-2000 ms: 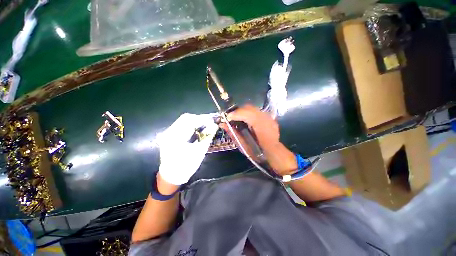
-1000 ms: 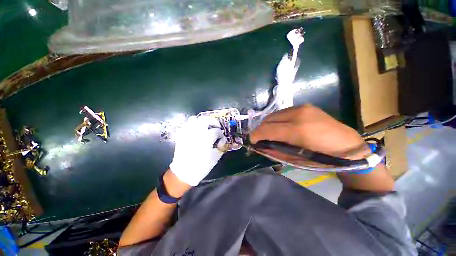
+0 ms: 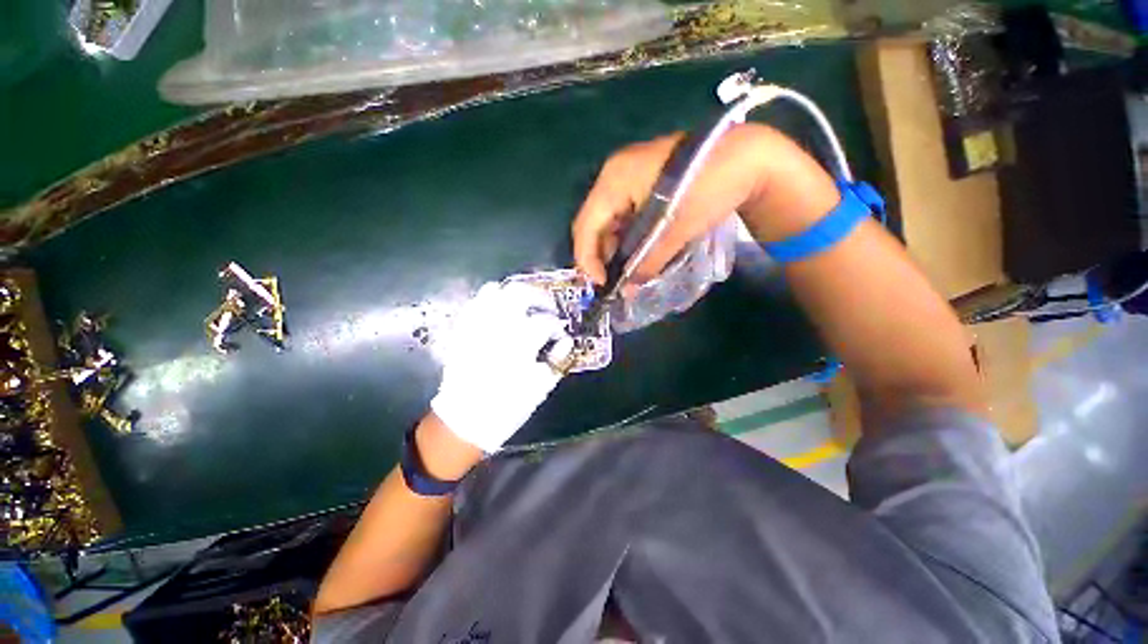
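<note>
A white square housing (image 3: 592,350) lies on the dark green bench in front of me, its inside crowded with small parts. My left hand (image 3: 497,365), in a white glove, is on the housing's left side, its fingertips on a small brass part at the opening. My right hand (image 3: 667,201), bare with a bright blue wrist band, holds the dark soldering iron (image 3: 648,233) from above, its tip pointing down into the housing. The tip itself is hidden. A bagged cable (image 3: 686,279) in clear plastic lies right of the housing, partly under my right hand.
Loose brass contact strips (image 3: 249,308) lie at left, with a contact pile (image 3: 44,440) behind a cardboard strip (image 3: 76,403). A clear plastic hood (image 3: 416,44) stands beyond the worn rail (image 3: 252,132). A cardboard sheet (image 3: 938,189) and dark block are at right.
The housing came into view between my hands after the first frame. Since the second, my right hand has swung up and over, and the iron now slants down from the upper right. My left hand has barely moved.
</note>
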